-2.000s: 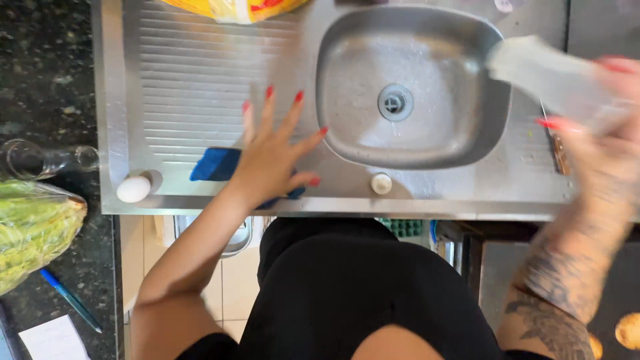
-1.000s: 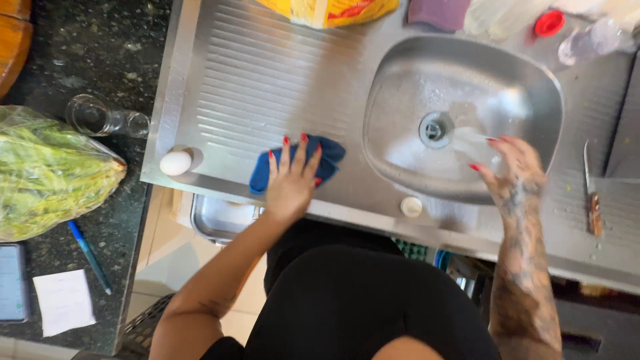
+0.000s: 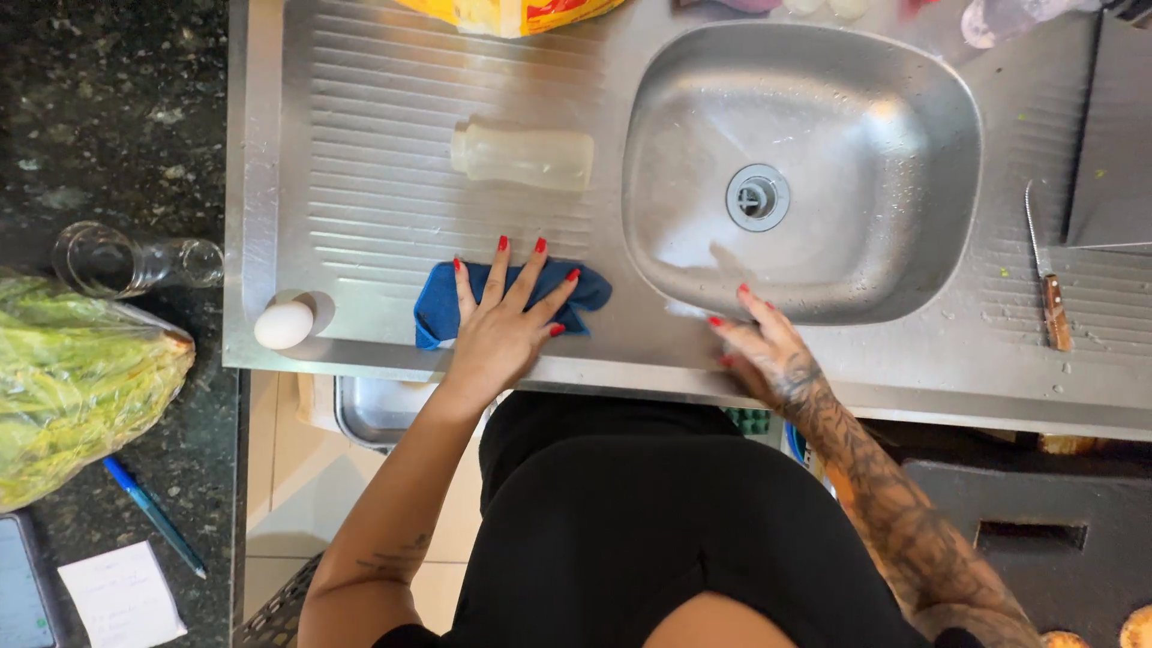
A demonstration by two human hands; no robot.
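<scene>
My left hand (image 3: 504,328) lies flat with spread fingers on a folded blue cloth (image 3: 438,306) near the front edge of the steel drainboard. Above the cloth, a translucent plastic bottle (image 3: 526,157) lies on its side on the ridges. My right hand (image 3: 765,351), slightly blurred, hovers at the front rim of the steel sink (image 3: 846,108); its fingers are apart and no object shows in them. A white egg (image 3: 283,325) rests at the drainboard's left front corner. The small white cap seen before by the sink's front rim is not visible, perhaps behind my right hand.
Right of the sink lies a wooden-handled serrated knife (image 3: 1055,315). A yellow bag (image 3: 513,13) is at the back. On the dark granite counter (image 3: 117,54) at left are a clear glass (image 3: 103,259), bagged lettuce (image 3: 81,387), a blue pen (image 3: 153,516), a written note (image 3: 123,594) and a phone (image 3: 22,585).
The translucent bottle, held in my right hand two seconds ago, now lies on the drainboard. My right hand has moved from over the sink to its front rim. My left hand stays on the cloth.
</scene>
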